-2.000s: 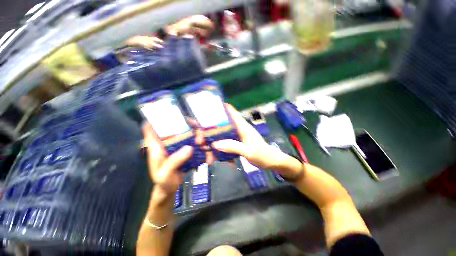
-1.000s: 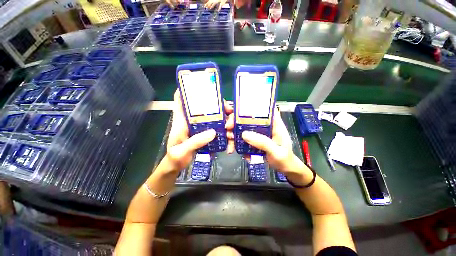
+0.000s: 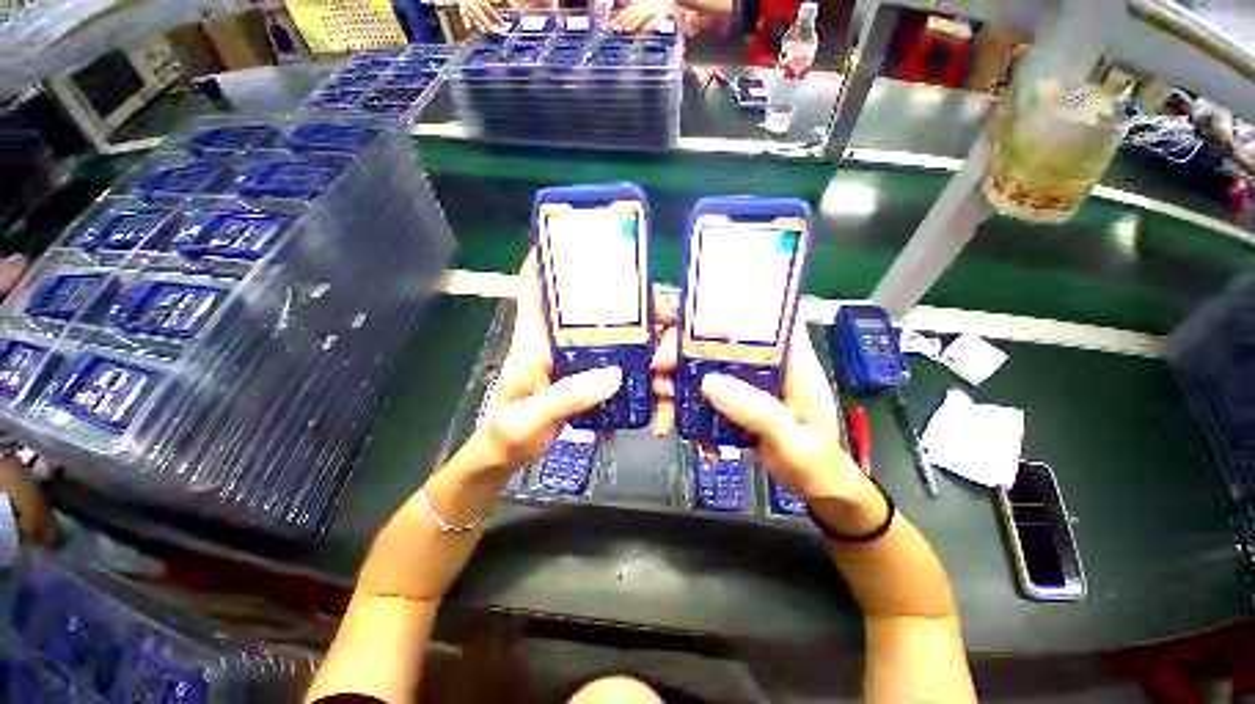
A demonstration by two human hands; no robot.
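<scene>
My left hand (image 3: 530,413) is closed around a blue keypad phone (image 3: 596,282), thumb on its keys. My right hand (image 3: 791,433) holds another blue keypad phone (image 3: 745,289) the same way, thumb on the upper keys. Both phones are upright side by side, slightly apart, with white lit screens facing me. Below them a clear blister tray (image 3: 643,475) lies on the bench, with blue phones (image 3: 566,462) in some pockets. My hands and the held phones hide much of the tray.
A tall loaded tray stack (image 3: 330,330) stands at left. Right of the tray lie a separate blue phone (image 3: 870,348), red pen (image 3: 860,437), thin dark tool (image 3: 919,447), white paper (image 3: 974,437) and smartphone (image 3: 1042,531). Across the green conveyor (image 3: 489,206), a person's hands touch another tray stack (image 3: 567,103).
The view has shifted, so the bench and conveyor sit further right. Both hands still hold the two phones with screens lit. My right thumb still rests on the keys.
</scene>
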